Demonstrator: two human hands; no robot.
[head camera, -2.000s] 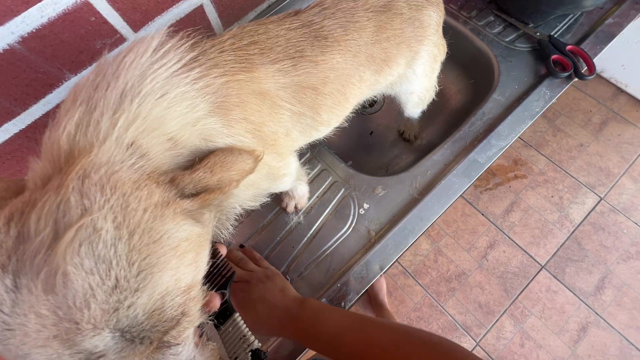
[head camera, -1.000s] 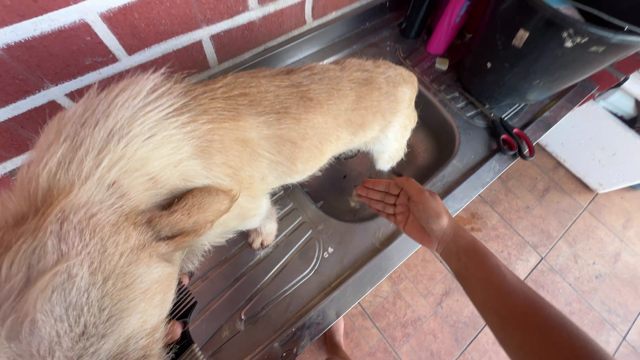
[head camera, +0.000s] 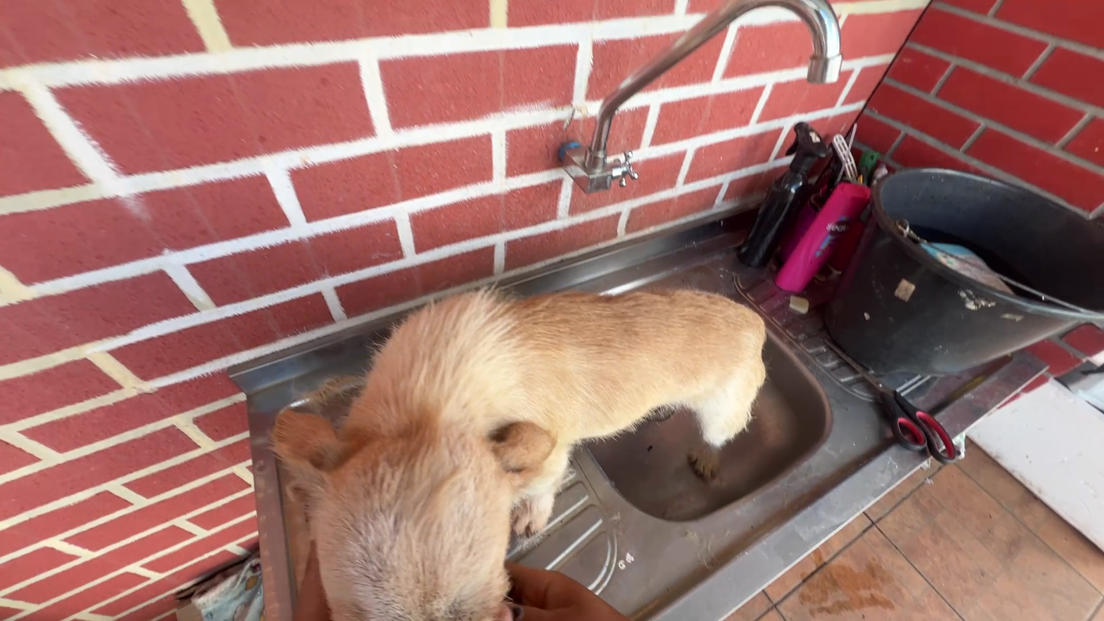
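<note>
A tan, short-haired dog (head camera: 604, 362) stands on a stainless steel sink unit (head camera: 759, 526), its hind paw down in the basin (head camera: 776, 431) and a front paw on the ribbed drainboard. Its head faces me at the bottom of the view. My right hand (head camera: 561, 597) is at the bottom edge, close against the side of the dog's muzzle; its fingers are mostly hidden. At the other side of the head, a little skin of my left hand (head camera: 312, 591) shows, largely covered by the dog, so its hold cannot be told.
A chrome faucet (head camera: 604, 121) juts from the red brick wall. On the right drainboard are a black spray bottle (head camera: 776, 211), a pink bottle (head camera: 824, 237), a large black bucket (head camera: 931, 302) and scissors (head camera: 923, 427) with red-and-black handles. A white board (head camera: 1052, 457) lies beyond, over floor tiles.
My right hand has moved from beside the basin, where it was held palm up, to the dog's muzzle. The view has swung up toward the wall and faucet.
</note>
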